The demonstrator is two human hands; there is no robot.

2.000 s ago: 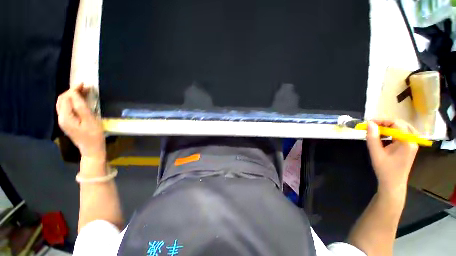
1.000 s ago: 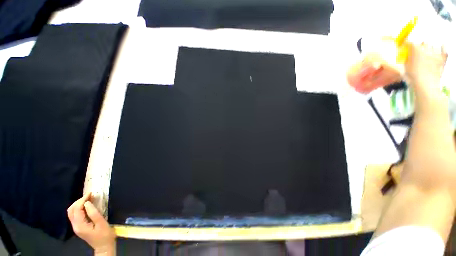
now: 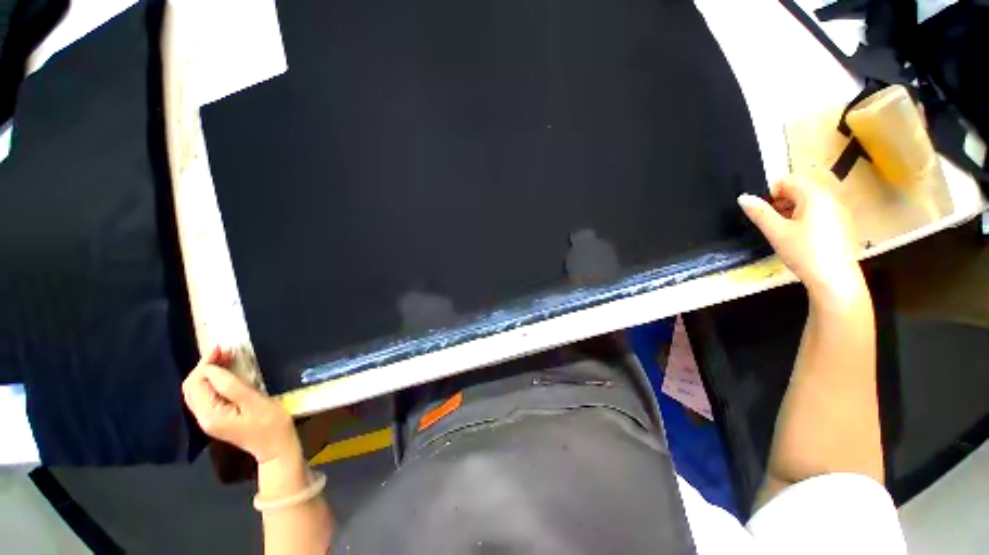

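Observation:
A black panel [image 3: 488,163] lies flat in front of me, with a notch at its upper left. A whitish-blue wet-looking glue band [image 3: 531,311] runs along its near edge, and two lighter grey patches lie just beyond. My left hand [image 3: 241,407] is at the panel's near left corner with fingers curled; whether it grips anything is unclear. My right hand [image 3: 805,233] is at the panel's right edge near the corner, thumb over the edge and fingers beside it, seemingly pinching it. No brush shows in it.
A stack of black cloth [image 3: 92,249] lies left. At right, an amber-yellow bottle [image 3: 895,136] lies on a tan board [image 3: 813,157], with a small black scrap [image 3: 846,159] and black pieces beyond. The white table's near edge [image 3: 521,343] has yellow glue stains.
My right hand has come back from the upper right, where it held the yellow brush, to the panel's right edge without the brush. My left hand stays by the near left corner. The view has tilted.

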